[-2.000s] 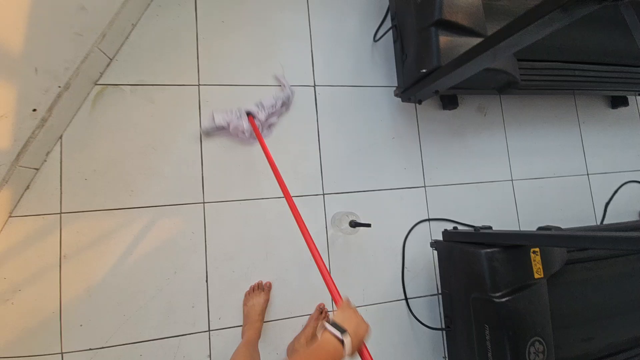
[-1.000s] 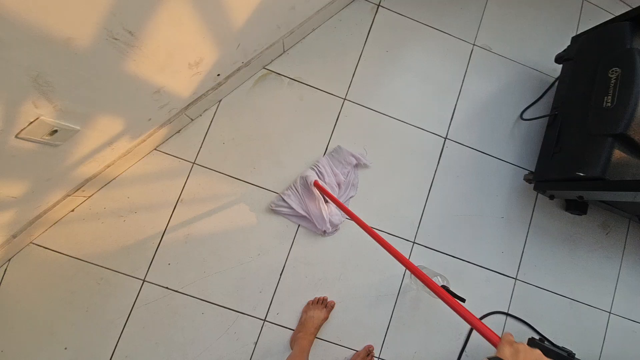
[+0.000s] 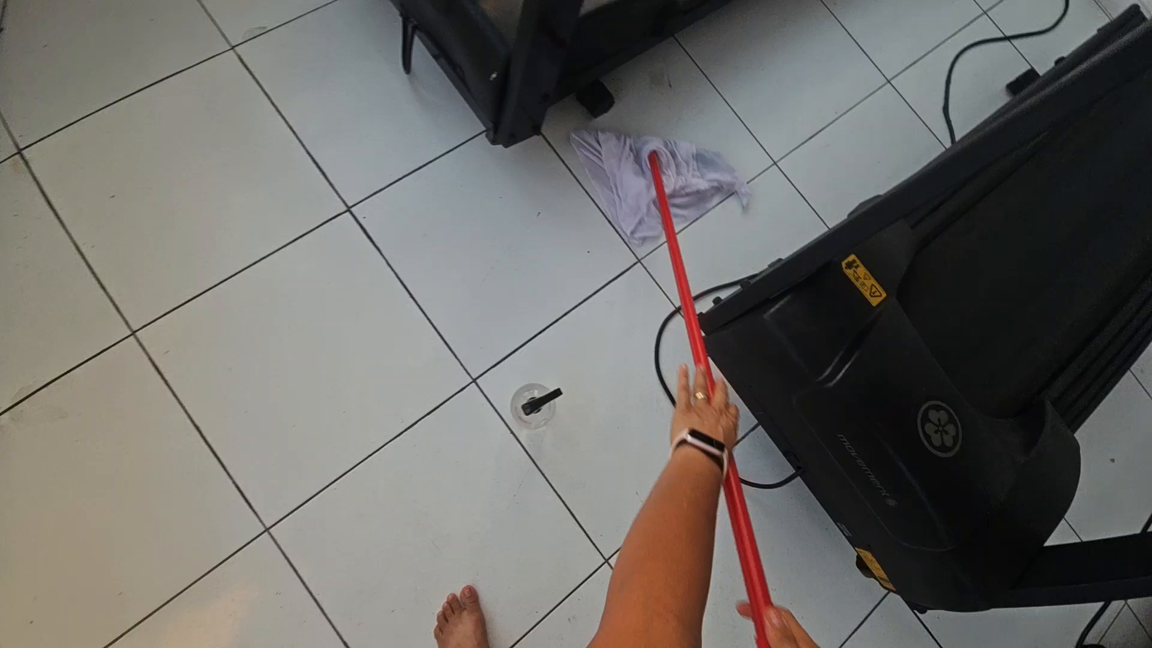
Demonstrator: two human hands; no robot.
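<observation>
A red mop handle (image 3: 682, 270) runs from the lower right up to a pale lilac cloth (image 3: 630, 184) spread on the tiled floor. My left hand (image 3: 706, 416), with a ring and a wrist band, lies over the middle of the handle, its fingers nearly straight along it; the palm side is hidden. Lower down, my right hand (image 3: 781, 627) is closed around the handle, partly cut off by the bottom edge. The cloth lies beside the foot of the upper treadmill, and how it is fixed to the handle cannot be seen.
A black treadmill (image 3: 900, 432) fills the right side, close to the handle. Another black treadmill (image 3: 517, 72) stands at the top. A black cable (image 3: 661, 346) loops on the floor near my left hand. A small clear disc with a black lever (image 3: 533, 407) lies left of the handle. My bare foot (image 3: 461, 619) is at the bottom.
The cloth has moved from the tiles near the wall to a spot between the two treadmills. The view has swung to the right. Both hands now show on the handle.
</observation>
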